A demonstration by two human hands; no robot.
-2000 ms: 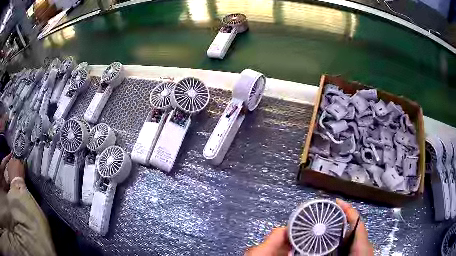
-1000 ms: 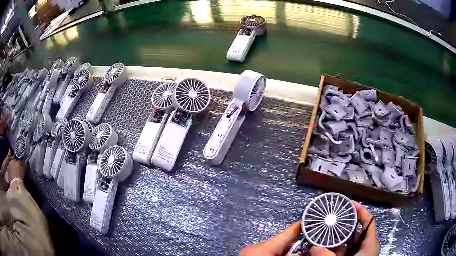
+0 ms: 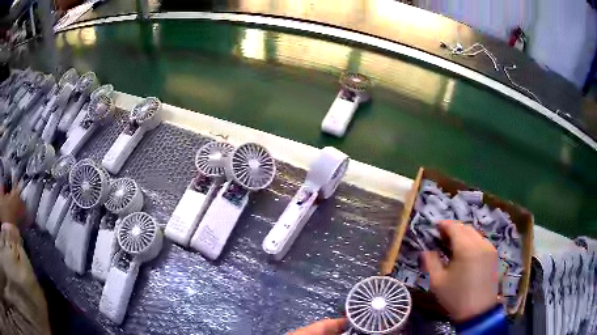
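Observation:
My left hand (image 3: 322,327) is at the bottom edge, mostly cut off, holding a handheld fan (image 3: 378,303) with its spoked grille up; the fan's lower part is out of the picture. My right hand (image 3: 462,269) is over the parts box (image 3: 391,248), its thumb and fingers apart among the grey-white neck pieces (image 3: 448,204). Whether its fingertips touch a piece is unclear. An open fan (image 3: 298,208) lies on its side left of the box, with red and dark specks near the neck.
Two fans (image 3: 221,216) lie together on the bubble wrap (image 3: 216,288), with piles of fans (image 3: 88,183) further left. One fan (image 3: 347,105) is on the green belt (image 3: 275,85). Pale curved pieces (image 3: 568,288) stand at far right. A co-worker's sleeve (image 3: 19,281) is at left.
My right hand has left the fan and moved up and right into the parts box. The held fan has moved left. The belt fan has moved right. The camera view has shifted.

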